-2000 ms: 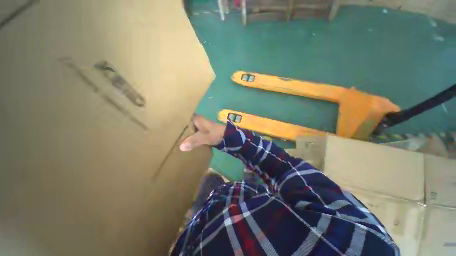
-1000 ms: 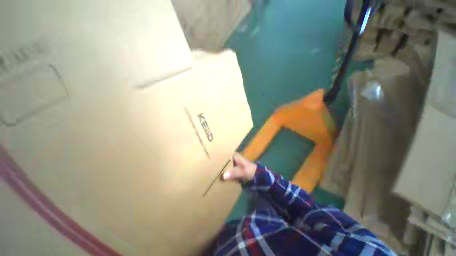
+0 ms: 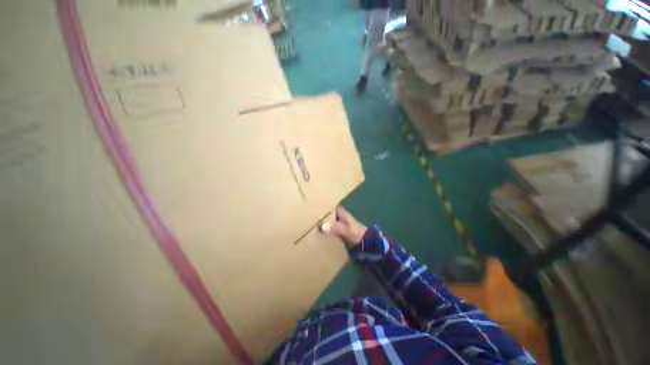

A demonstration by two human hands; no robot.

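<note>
A large flat tan carton bundle point(image 3: 214, 171) fills the left and middle of the view, held up close in front of me. A red-pink strap point(image 3: 153, 217) runs across it from top left to bottom middle. A flap with dark print sticks out at its right side. My right hand point(image 3: 343, 227) grips the right edge beside a slot, thumb on the near face, the other fingers mostly hidden. My left hand is not in view.
Layered carton stacks point(image 3: 499, 78) stand at the upper right, with more flat cartons point(image 3: 563, 185) at the right. A blurred orange pallet jack point(image 3: 499, 303) is at lower right. A yellow-black floor line point(image 3: 438, 189) crosses the green floor point(image 3: 385, 167). A person's leg point(image 3: 372, 46) shows at the top.
The view has swung across the floor. The pallet jack has moved to the lower right, and the carton stacks and a person's leg have come into view. My right hand still grips the carton edge.
</note>
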